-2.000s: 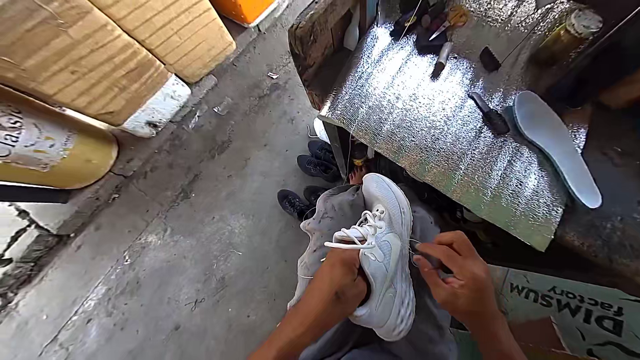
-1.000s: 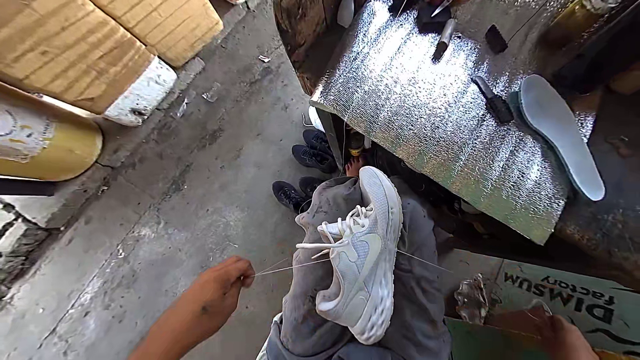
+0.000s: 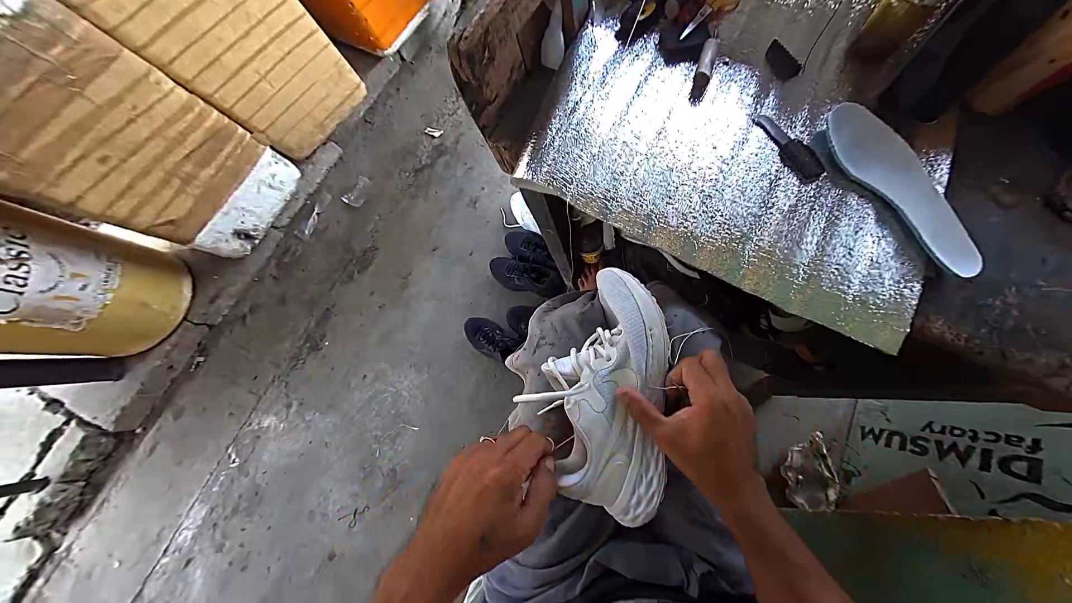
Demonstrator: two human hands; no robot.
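Note:
A white Nike sneaker (image 3: 624,419) with loose white laces (image 3: 590,360) rests on grey trousers over my lap, its toe pointing toward the bench. Thin pale thread (image 3: 691,335) lies at the sneaker's right side, beyond my right hand. My left hand (image 3: 494,490) is at the ankle opening, with its thumb and index finger pinched together on a thread that runs into the shoe. Against the sole side, my right hand (image 3: 703,419) has its thumb on the upper and its curled index finger near the thread; whether it grips the thread, I cannot tell.
The bench's silver foil sheet (image 3: 670,167) carries a grey insole (image 3: 909,188), a black brush (image 3: 791,151) and other small tools. Dark shoes (image 3: 523,264) stand on the concrete floor (image 3: 335,402). Cardboard (image 3: 126,117) and a gold can (image 3: 92,293) are at left, a printed box (image 3: 946,444) at right.
A second ago both hands were spread far apart, with thread drawn out on both sides of the sneaker. Now both hands are back at the shoe, the left at its opening.

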